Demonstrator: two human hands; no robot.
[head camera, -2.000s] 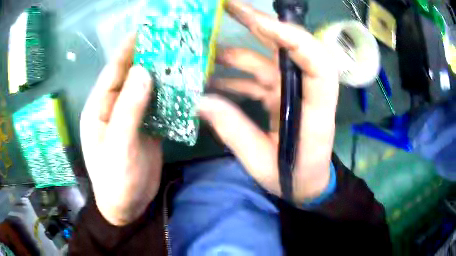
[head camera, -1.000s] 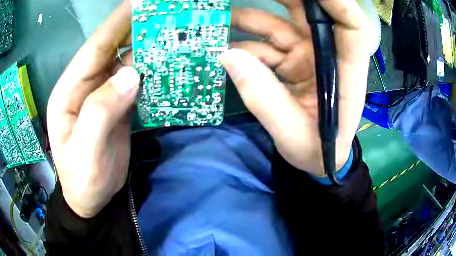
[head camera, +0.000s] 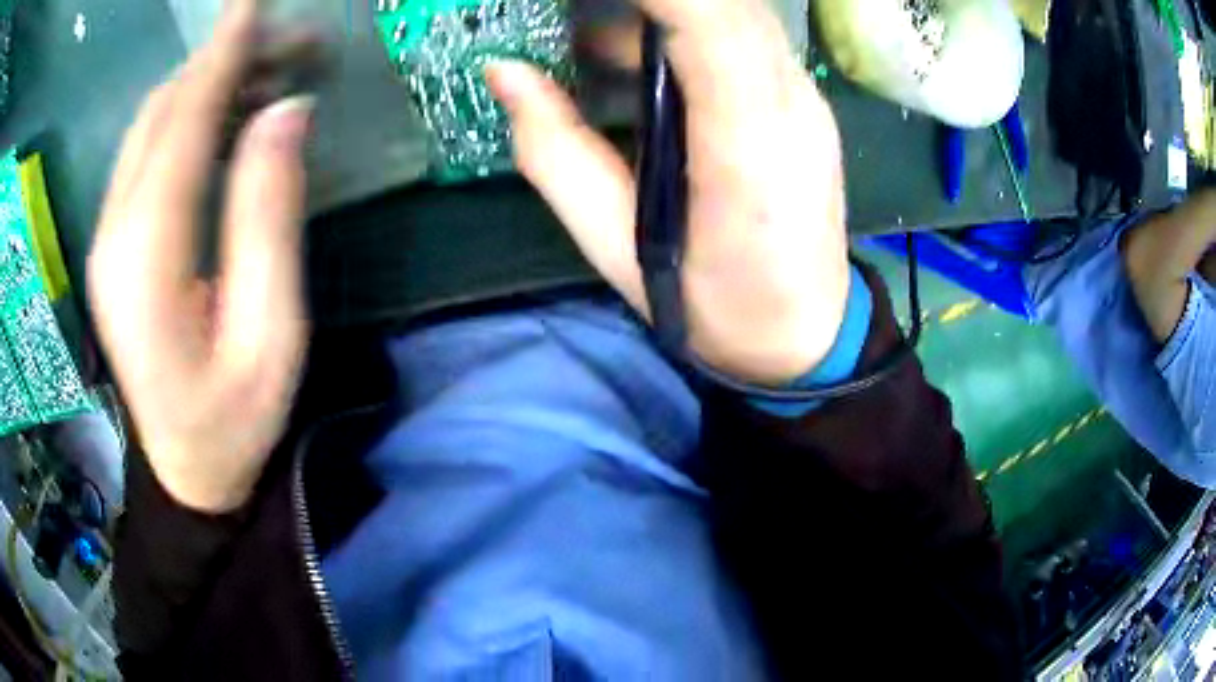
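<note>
The green printed circuit board (head camera: 460, 100) is at the top centre, solder side up, over a grey plate (head camera: 354, 127); its top is cut off by the picture edge. My right hand (head camera: 754, 200) holds the black soldering iron (head camera: 662, 187) against the palm, handle pointing down toward the wrist; the iron's tip is out of the picture. My right thumb lies over the board. My left hand (head camera: 214, 267) is left of the board, apart from it, blurred, with thumb and fingers apart. No solder wire can be made out in it.
A round cream container (head camera: 920, 53) with silvery bits stands upper right, blue-handled pliers (head camera: 955, 163) beside it. A green board with yellow tape (head camera: 34, 307) lies at the left edge. A person's arm (head camera: 1160, 267) shows at the right. The bench's front edge runs below the board.
My left hand has let go of the board and moved left. The board, earlier held up in both hands, is now farther up and lower to the plate. My right hand has moved left with the iron.
</note>
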